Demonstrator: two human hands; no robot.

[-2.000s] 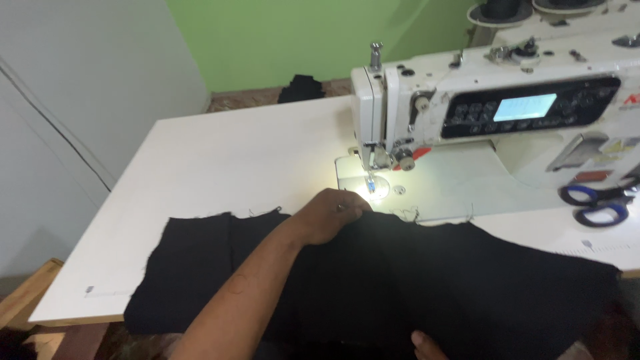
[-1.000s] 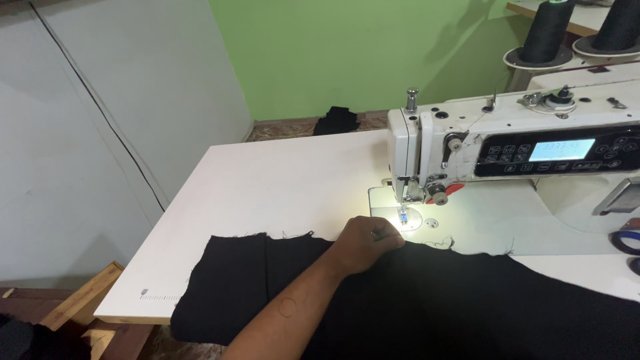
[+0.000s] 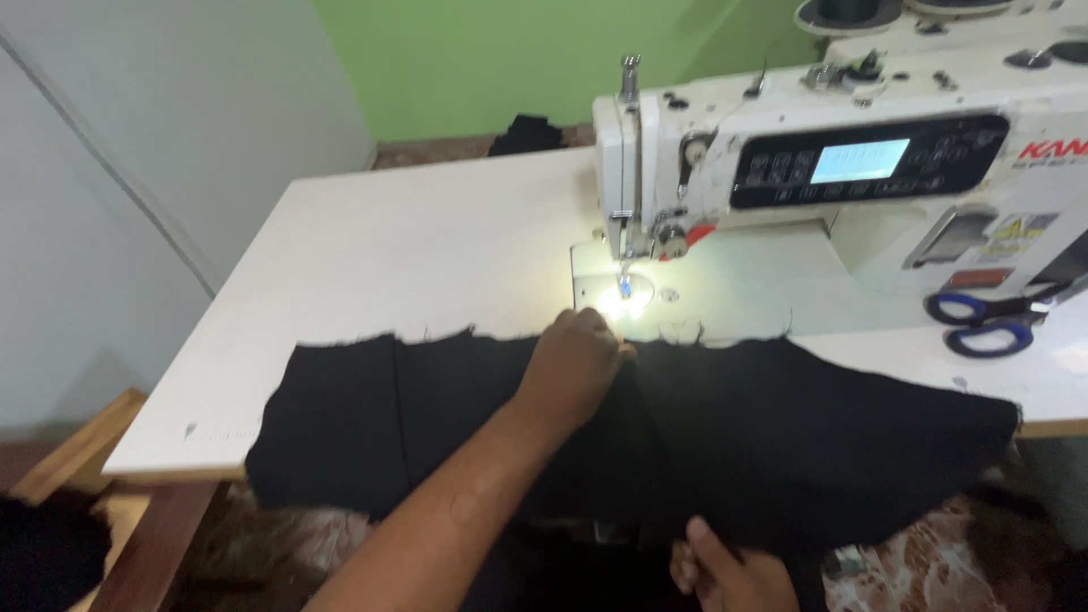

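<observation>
Black fabric [image 3: 765, 425] lies across the front of the white table and hangs over its edge, its upper edge frayed with loose threads. My left hand [image 3: 578, 361] grips that upper edge just in front of the lit presser foot [image 3: 625, 287] of a white industrial sewing machine [image 3: 697, 161]. The cloth is not under the foot. Low in the view, my right hand [image 3: 731, 569] is at the lower edge of the fabric, thumb up and fingers curled; whether it pinches the cloth cannot be told.
Blue-and-black-handled scissors [image 3: 986, 323] lie on the table [image 3: 408, 246] at the right, below the machine arm. Thread cones on stands [image 3: 848, 13] are behind the machine. A dark cloth heap [image 3: 527, 134] sits beyond the table, and a wooden frame [image 3: 81, 446] stands at the left.
My right hand, out of view one second ago, shows at the bottom. My left hand remains on the fabric's upper edge near the presser foot. The view has shifted.
</observation>
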